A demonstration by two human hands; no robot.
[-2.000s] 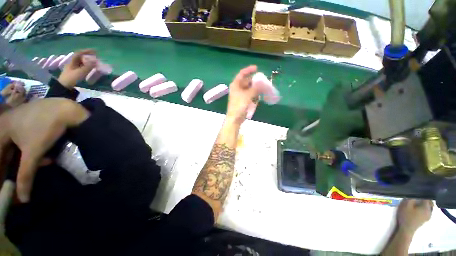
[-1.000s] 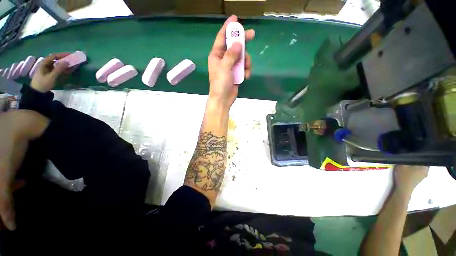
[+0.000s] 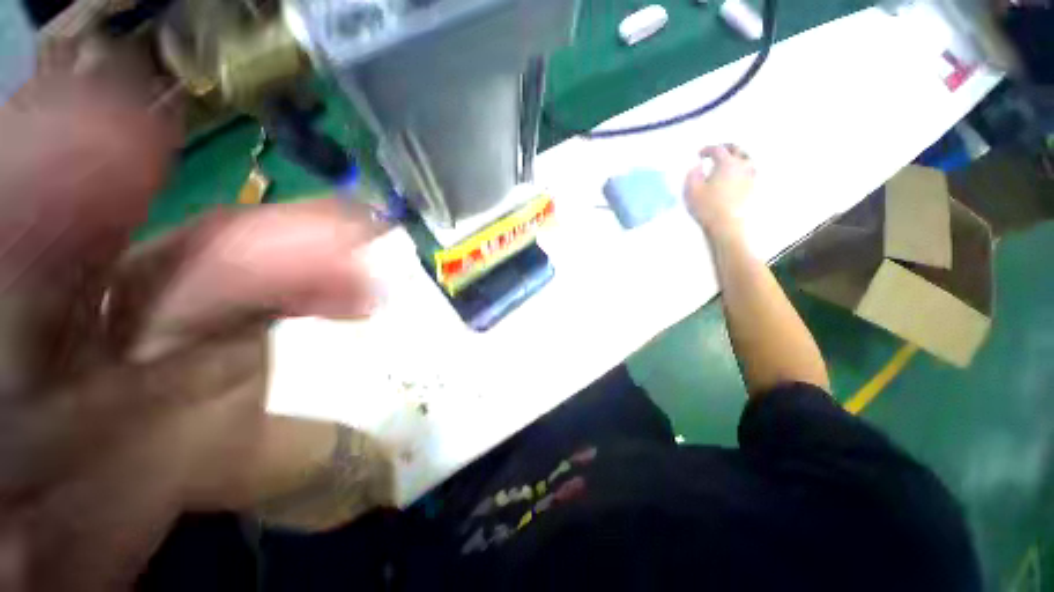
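Note:
My left hand is very close to the camera at the left, large and blurred; I cannot tell whether it holds anything. The grey press body stands at the upper middle, with a yellow and red warning label on its front. The dark fixture shows just below the label. The blue-grey control box lies on the bench right of the press. My right hand is on the bench just right of that box, fingers curled; whether something is in them is unclear.
Pale product housings lie on the green conveyor belt at the back. A black hose curves from the press over the bench. An open cardboard carton stands on the floor at right. Dark specks lie on the bench.
The view has swung to the right. My left hand has come from over the belt, where it held a pink housing, close to the camera. The control box and carton now show more fully.

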